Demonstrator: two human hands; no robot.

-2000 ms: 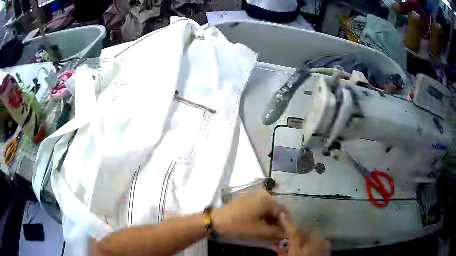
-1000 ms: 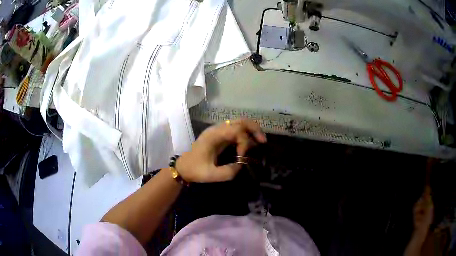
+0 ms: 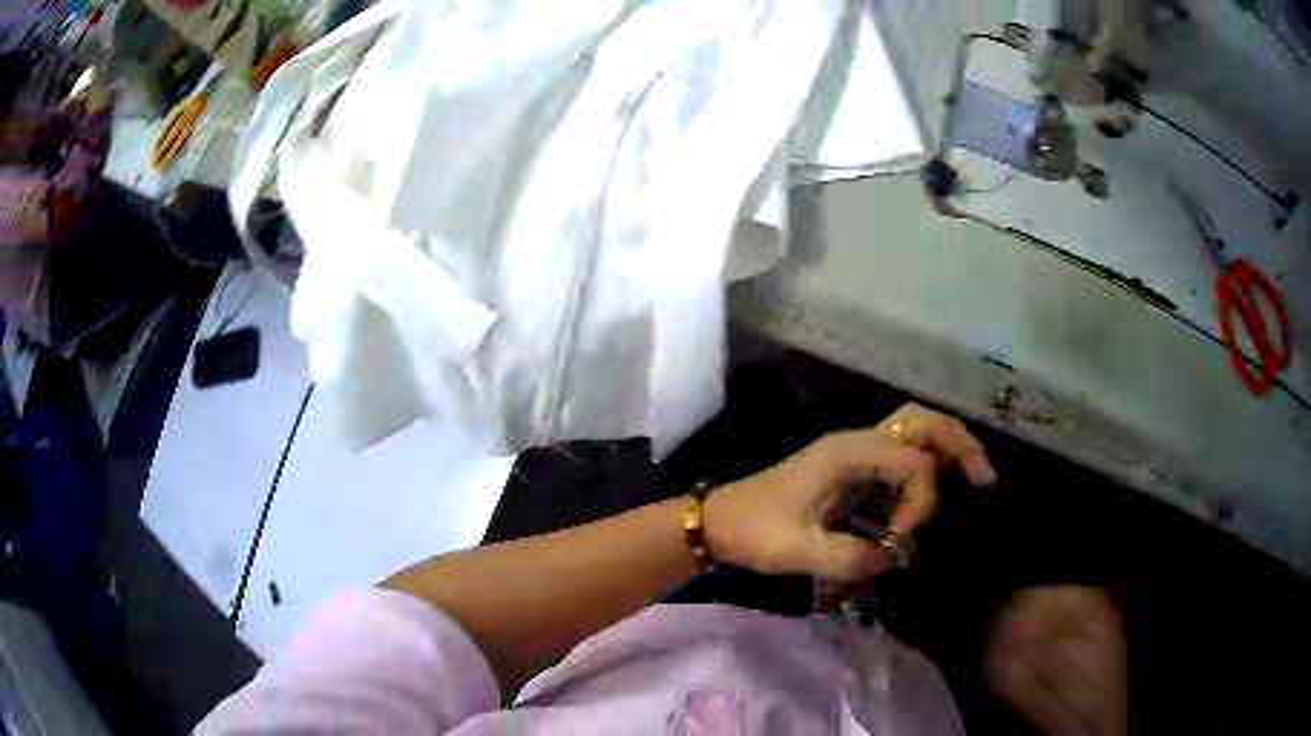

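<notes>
My left hand [image 3: 848,503] is below the table's front edge, with a tiny metal object [image 3: 894,549] pinched between thumb and fingers; it may be a bobbin or its case. My right hand [image 3: 1061,654] is a blur at the bottom right, low in the dark space under the table edge; its fingers are not clear. The white garment [image 3: 575,187] lies on the table at upper left and centre, its loose ends hanging over the edge. The needle area of the sewing machine [image 3: 1078,86] is at the top right, partly blurred.
Red-handled scissors [image 3: 1254,328] lie on the machine table [image 3: 1035,309] at the right. A white side table [image 3: 381,503] is at the lower left, with a small black flat object [image 3: 226,357] on it. Yellow-handled scissors [image 3: 177,132] lie at the upper left.
The view has turned and moved, so the table and garment appear shifted right. My left hand left the bed for below the edge, still pinching. My right hand has come nearer to it.
</notes>
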